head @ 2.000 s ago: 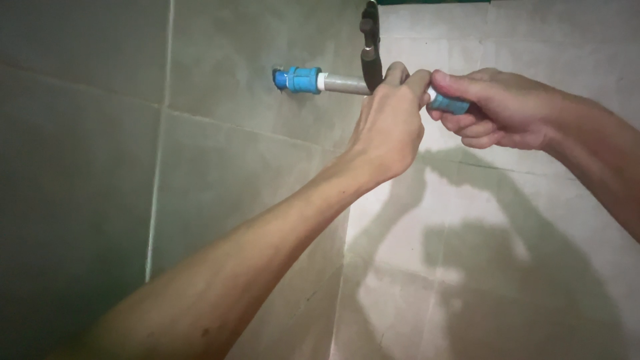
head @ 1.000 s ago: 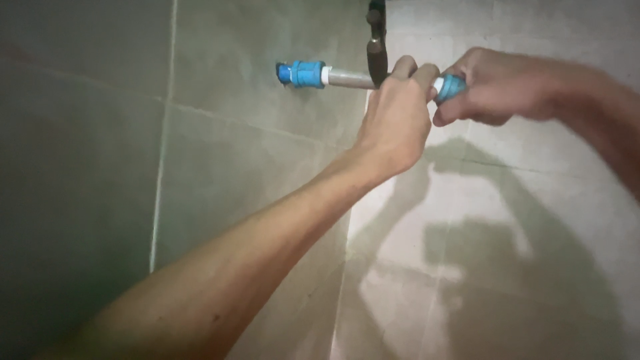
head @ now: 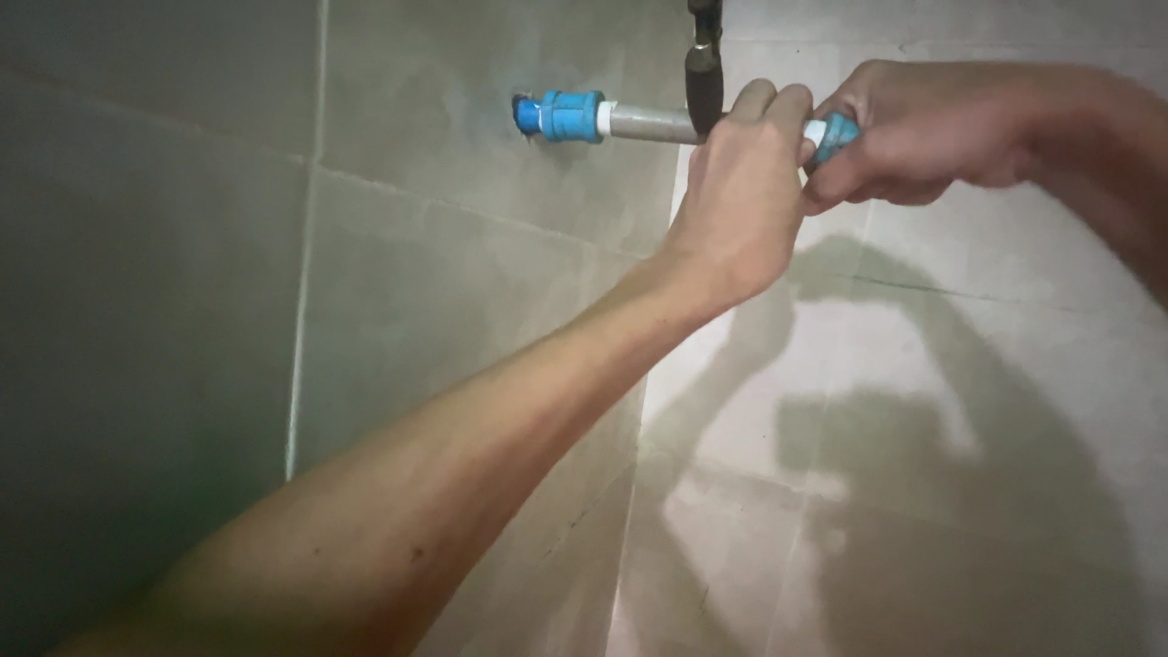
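Note:
A grey metal pipe (head: 650,123) runs sideways from a blue pipe fitting (head: 572,116) that joins a darker blue piece in a hole in the tiled wall. White thread tape or a white collar shows at both ends of the pipe. My left hand (head: 744,196) is wrapped around the pipe near its right end. At that end, my right hand (head: 899,137) grips a second blue fitting (head: 837,137), partly hidden by the fingers. A black-handled tool (head: 704,87) stands upright against the pipe, just left of my left knuckles; its lower end is hidden.
Grey tiled wall (head: 438,292) with pale grout lines fills the left side. A lighter tiled wall (head: 1049,365) meets it at a corner behind my hands and carries the shadow of my arms. The wall hole (head: 521,115) has a rough edge.
My right hand has turned about the blue fitting, its wrist now higher than two seconds ago. My left hand stays on the pipe.

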